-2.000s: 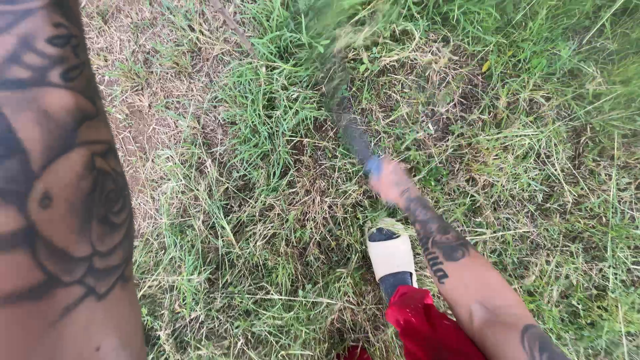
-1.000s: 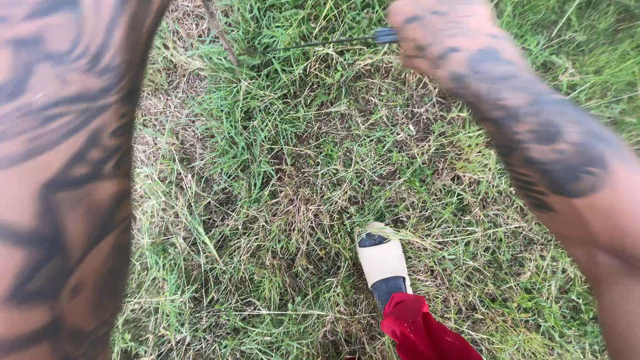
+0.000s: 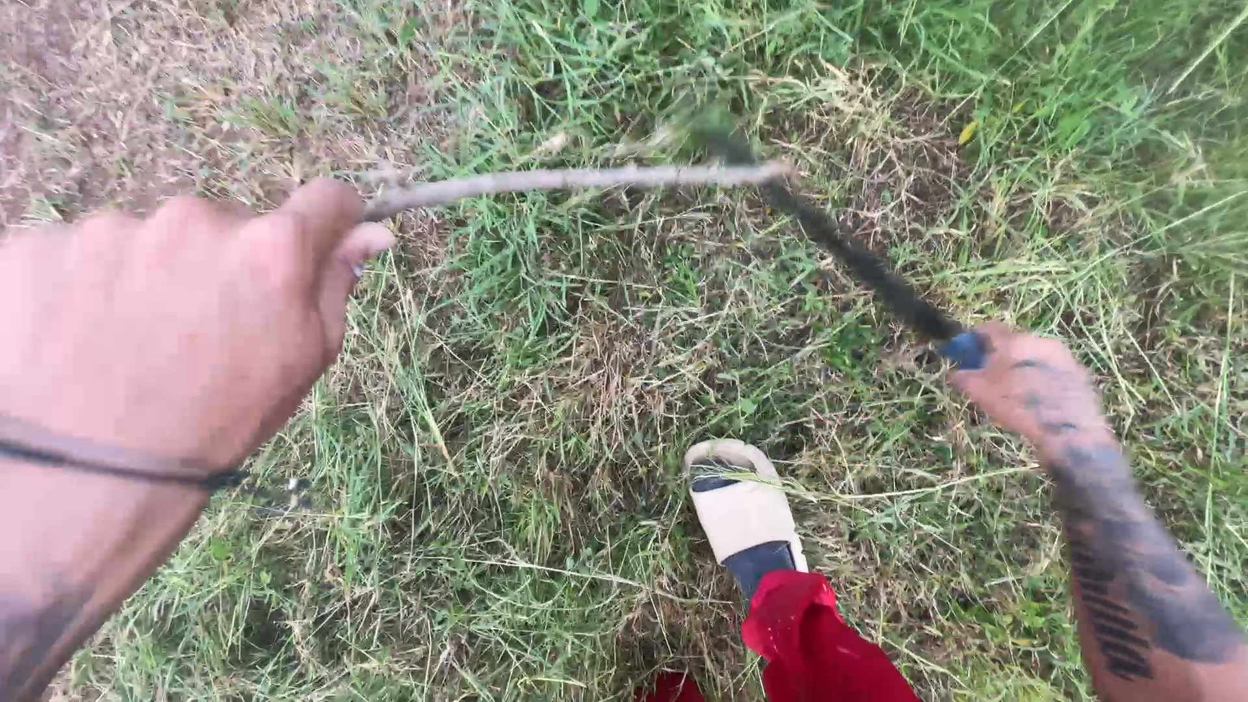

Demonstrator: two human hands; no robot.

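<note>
My left hand (image 3: 185, 312), large and blurred at the left, is closed around one end of a thin wooden stick (image 3: 585, 178), which reaches right across the upper middle of the view. My right hand (image 3: 1038, 385) grips the blue handle of a long dark blade, probably a machete (image 3: 868, 273), pointing up and left. The blade's far end blurs into the green grass (image 3: 507, 253), so its tip cannot be made out. In the picture the stick's free end overlaps the blade; whether they touch cannot be told.
My foot in a beige slide sandal (image 3: 746, 512) and dark sock stands on the grass, below a red trouser leg (image 3: 819, 643). Cut, dry grass lies around it. Drier, browner ground (image 3: 127, 97) is at the upper left, taller grass (image 3: 1121, 127) at the upper right.
My left hand has come into view with the stick. My right hand has moved down from the top edge, and the blade now slants up and left instead of lying nearly level.
</note>
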